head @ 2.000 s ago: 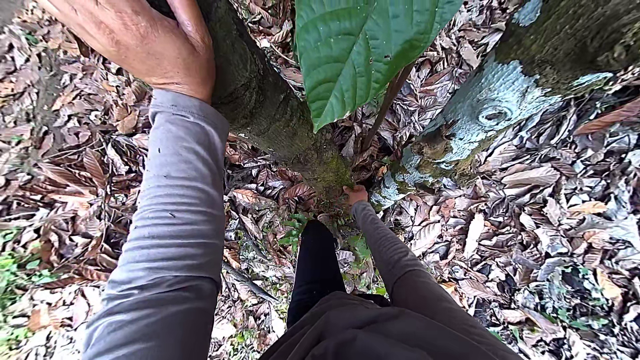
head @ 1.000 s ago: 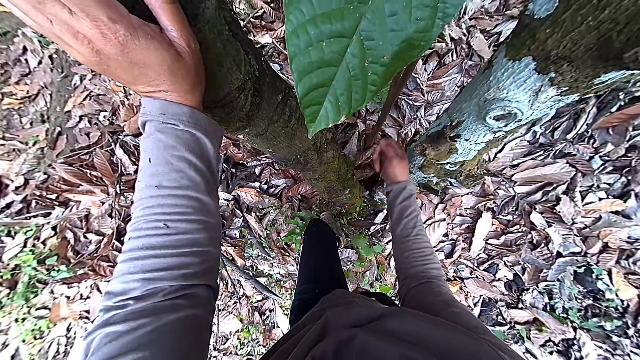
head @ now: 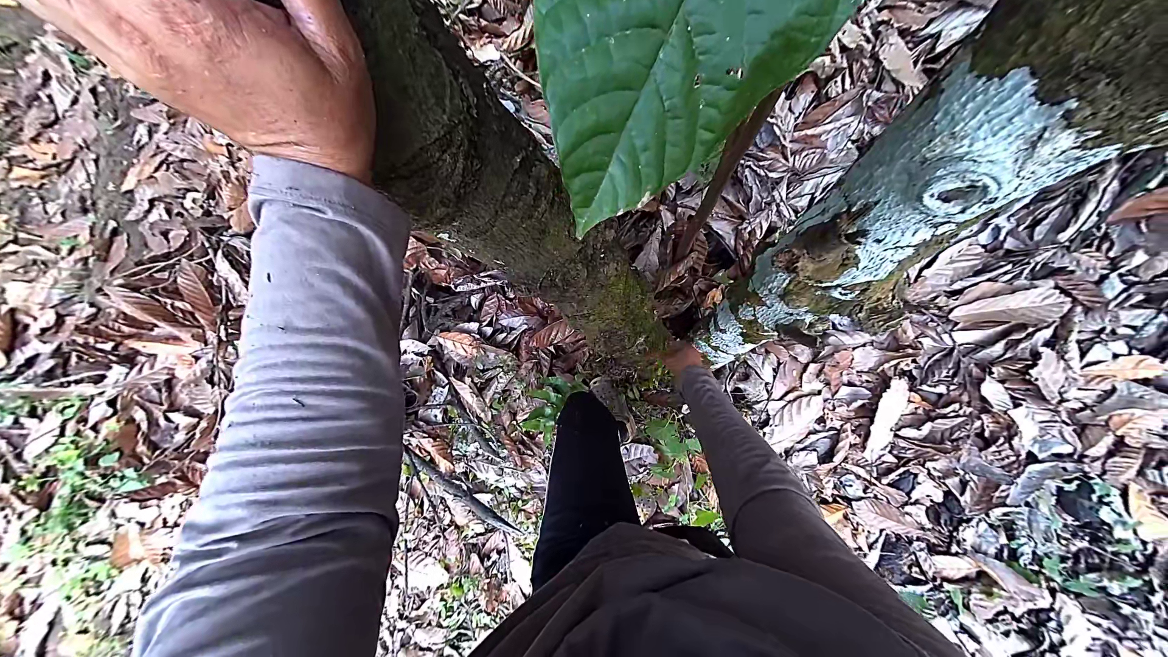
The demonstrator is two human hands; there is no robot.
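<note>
My left hand (head: 246, 78) rests against the dark tree trunk (head: 456, 137) at the upper left, its fingers cut off by the top edge. Low down, at the mossy base of that trunk, is my right hand (head: 682, 356), small and partly hidden; whether it holds anything does not show. A large green leaf (head: 666, 91) with a few small holes hangs between the trunks, and behind it a thin brown stem (head: 725, 178) rises from the ground.
A second trunk with pale lichen (head: 949, 182) leans at the right. Dry brown leaves (head: 1013, 306) cover the ground, with small green plants (head: 68, 511) at the lower left. My dark-clad leg (head: 584, 474) stands below the trunk base.
My right hand was at the base of the thin stem one second ago and is now lower, by the mossy trunk base. My left hand stays against the trunk.
</note>
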